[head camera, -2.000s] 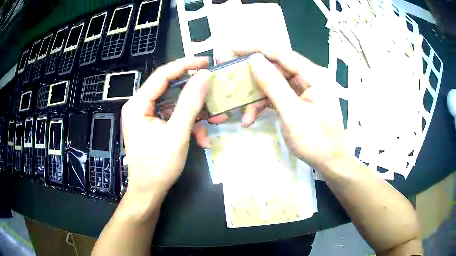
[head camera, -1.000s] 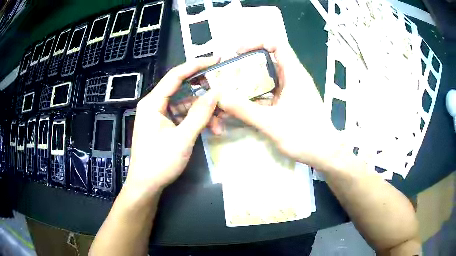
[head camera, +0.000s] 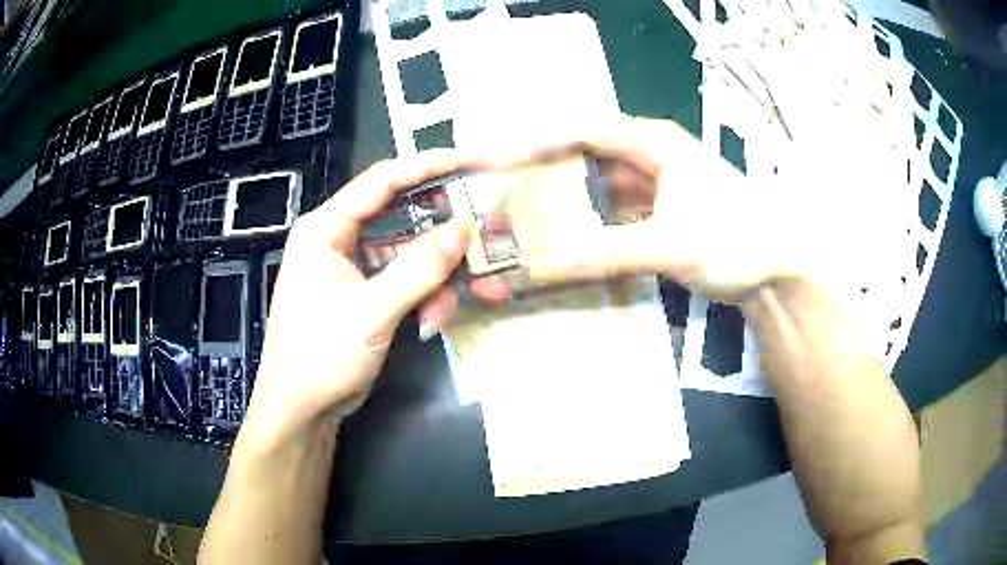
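My left hand (head camera: 331, 298) holds the keypad end of a dark phone front housing (head camera: 414, 215) above the bench, its thumb on the near side. A light border shows at the left end of the screen window. My right hand (head camera: 685, 221) is at the other end, blurred and overexposed, with a pale piece (head camera: 552, 215) between its fingers and the window. Whether this piece still touches the housing cannot be told. The adhesive sheets (head camera: 585, 397) lie below the hands.
A black blister tray (head camera: 175, 359) with rows of housings is at the left. A waste sheet with window holes (head camera: 390, 72) lies at the back centre. White waste sheets (head camera: 936, 155) and loose liner scraps (head camera: 762, 66) are piled at the right.
The pale piece over the window has shifted right, uncovering the window's left part and a light border. My right hand has moved right and blurred; my left hand still holds the keypad end.
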